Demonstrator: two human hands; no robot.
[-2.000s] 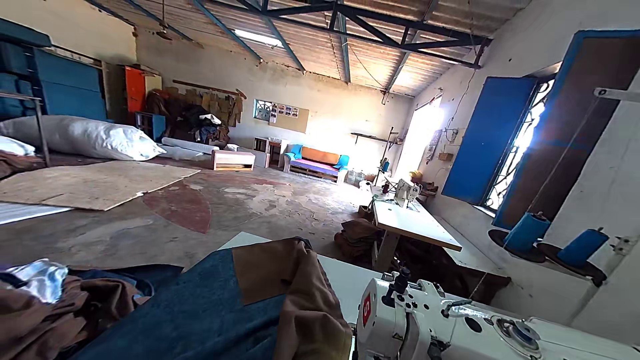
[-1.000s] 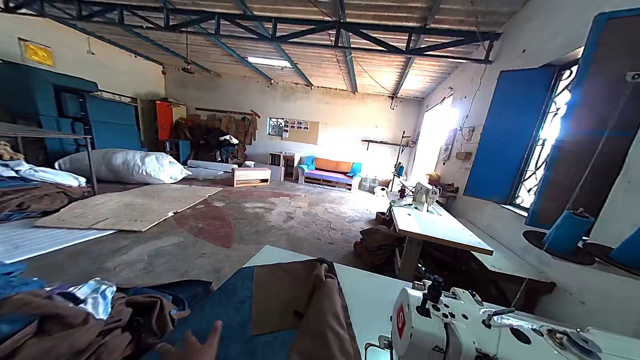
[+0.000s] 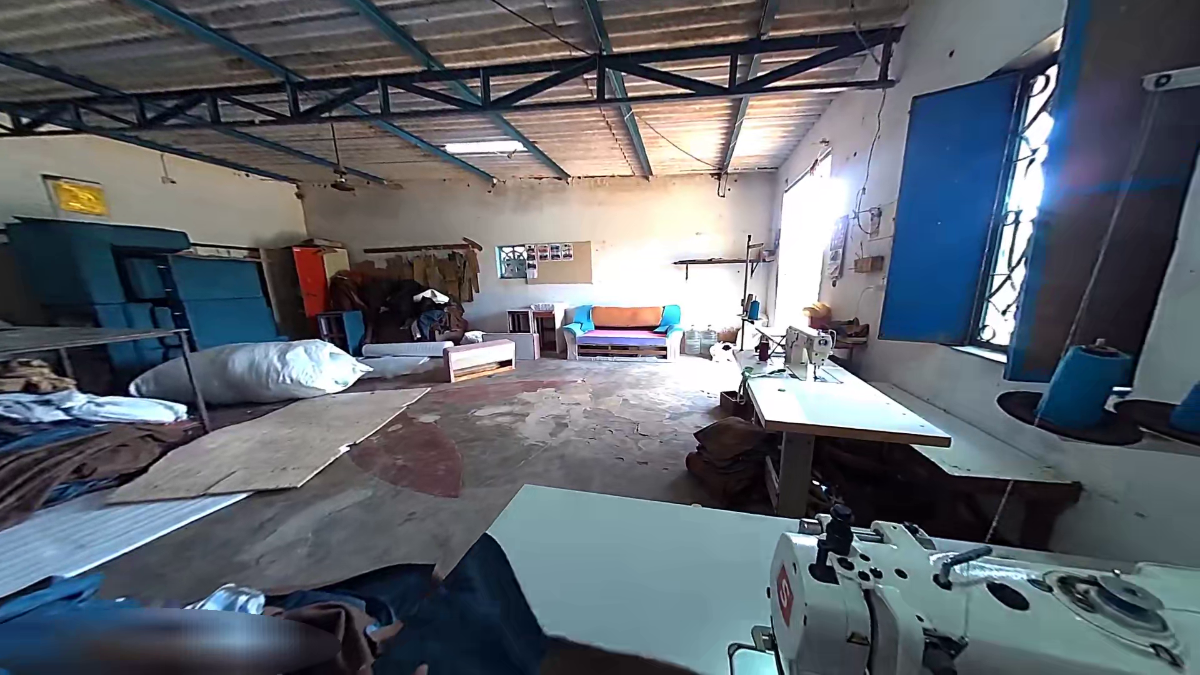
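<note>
Dark blue cloth [image 3: 478,609] lies over the left edge of the white sewing table [image 3: 647,553], with brown cloth [image 3: 600,658] along the bottom edge of the view. A small skin-toned patch at the bottom, against the blue cloth, may be part of my left hand [image 3: 422,668]; what it holds cannot be seen. My right hand is out of view. At the lower right stands a white industrial sewing machine [image 3: 872,600]. Blue, brown and light garments [image 3: 328,619] are heaped at the lower left, beside a blurred shape.
Ahead on the right, a second sewing machine [image 3: 808,352] sits on a white table [image 3: 844,412]. Blue thread cones [image 3: 1083,389] stand near the window. A board [image 3: 281,445], a stuffed white sack [image 3: 253,370] and cloth piles [image 3: 94,450] occupy the left. A sofa [image 3: 623,333] is at the far wall.
The blue and brown cloth, earlier spread high over the table's left part, now shows only low at its edge. My left hand, seen spread on the blue cloth a second ago, is no longer plain.
</note>
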